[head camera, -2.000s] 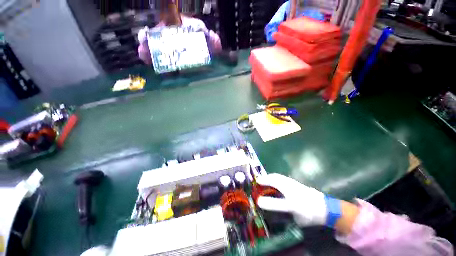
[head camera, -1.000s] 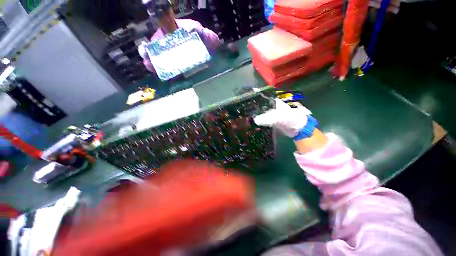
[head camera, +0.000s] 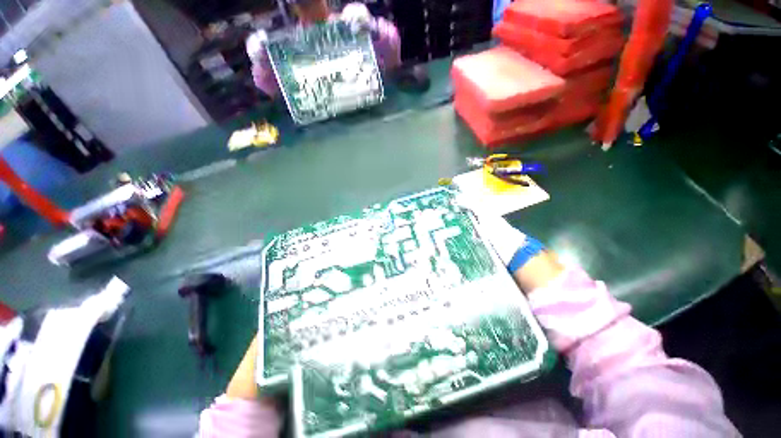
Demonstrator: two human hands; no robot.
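Observation:
The circuit board (head camera: 385, 299) is held in front of me, green solder side up, with silver areas, a white border and a notched near edge. Its component side is hidden underneath. My right hand (head camera: 498, 235), in a white glove with a blue wristband, grips the board's right edge; its fingers are mostly hidden. My left wrist (head camera: 247, 372) shows at the board's left edge; my left hand is hidden behind the board, supporting it.
Barcode scanner (head camera: 199, 312) and white material (head camera: 73, 351) lie left. Another board (head camera: 116, 224) is farther left. Cutters (head camera: 511, 171) lie on a pale sheet (head camera: 514, 198). Red foam pads (head camera: 505, 90) are stacked at the back. A person opposite holds a board (head camera: 327, 75).
The board was first component side up, then stood on edge beside a blurred red pad; now its solder side faces up. That near pad is out of view. The opposite person's board is raised.

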